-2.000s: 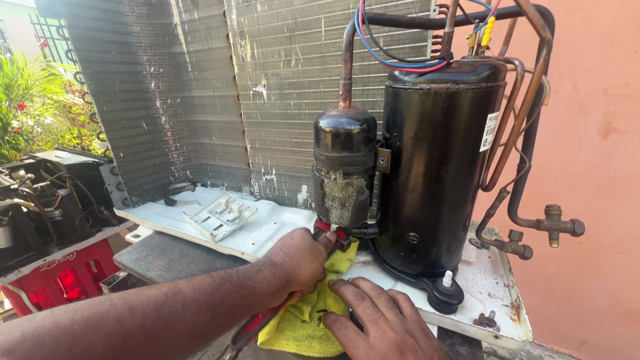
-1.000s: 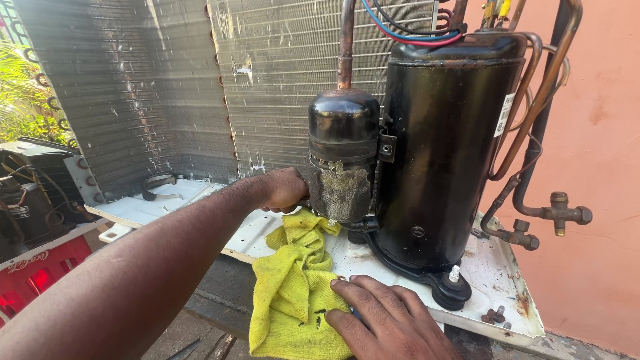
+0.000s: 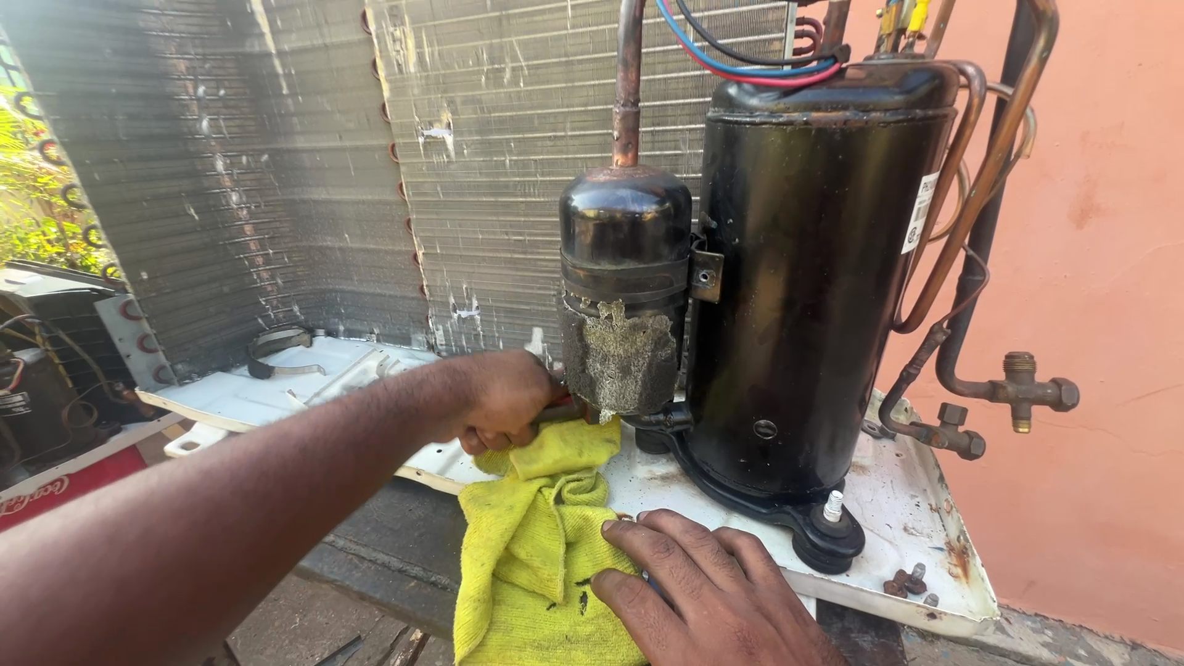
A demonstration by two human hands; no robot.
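My left hand point(image 3: 507, 400) is curled low beside the small black accumulator point(image 3: 624, 231), closed around a mostly hidden tool with a dark reddish part at the fingertips. Just under it lies the top of a yellow cloth point(image 3: 532, 564), rumpled and marked with dark spots, draped over the edge of the white metal base plate point(image 3: 740, 546). My right hand point(image 3: 708, 592) rests palm down on the cloth's right side, fingers slightly spread. A torn, crusty patch covers the accumulator's lower front. Right of it, the large black compressor point(image 3: 814, 277) stands upright on its foot bracket.
Behind stands a finned condenser coil point(image 3: 518, 185). Copper pipes and brass service valves point(image 3: 1031, 393) stick out at right, near a pink wall point(image 3: 1110, 231). Rusty bolts point(image 3: 906, 581) lie on the plate; a curved metal strap point(image 3: 277, 351) lies at left. A red crate point(image 3: 74, 490) is far left.
The red-handled tool, plainly visible two seconds ago, is now mostly hidden. The cloth, earlier bunched beneath my hands, now hangs more spread out. The view has moved closer.
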